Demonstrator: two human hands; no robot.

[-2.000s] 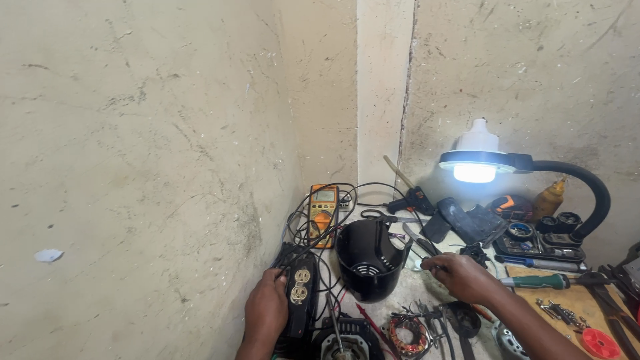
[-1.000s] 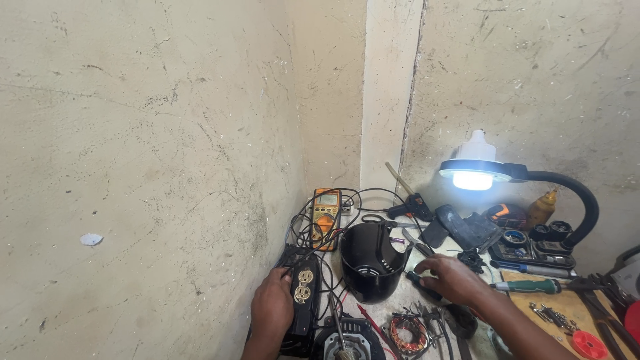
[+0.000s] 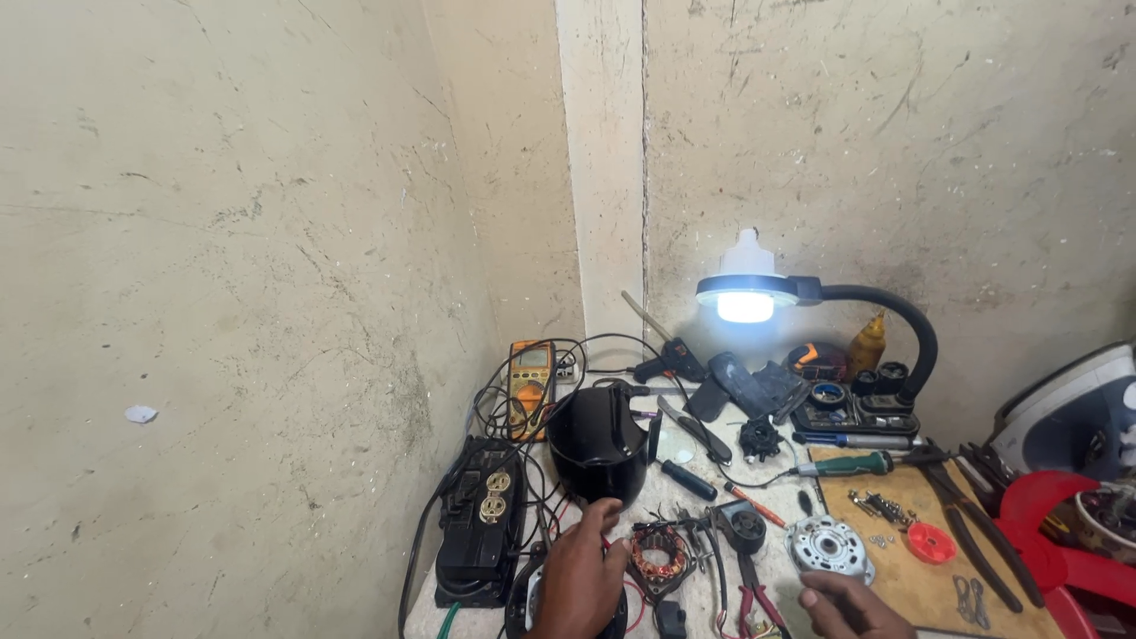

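Observation:
My left hand (image 3: pixel 581 572) is over a dark round motor housing part (image 3: pixel 516 603) at the near edge, its fingertips by the base of a black plastic housing (image 3: pixel 599 444); whether it grips anything is hidden. At lower right my right hand (image 3: pixel 848 608) is partly in view with bent fingers, just below a round metal motor end plate (image 3: pixel 830 548); no object shows in it. Between the hands lie a motor stator with copper windings (image 3: pixel 658 555) and red-handled pliers (image 3: pixel 754 595). A dark-handled screwdriver (image 3: pixel 689 480) lies right of the black housing.
A black power box with outlets (image 3: pixel 479 524) and an orange multimeter (image 3: pixel 531 390) with looped leads stand left. A lit lamp (image 3: pixel 745 302) hangs over the back. Right are a soldering iron (image 3: pixel 843 466), large cutters (image 3: pixel 967 524), a wooden board (image 3: pixel 896 581), a red fan blade (image 3: pixel 1047 532) and a clothes iron (image 3: pixel 1074 408).
My left hand has moved off the power box to the near motor part. My right hand has drawn back from beside the black housing to the lower right. The black housing now stands differently turned.

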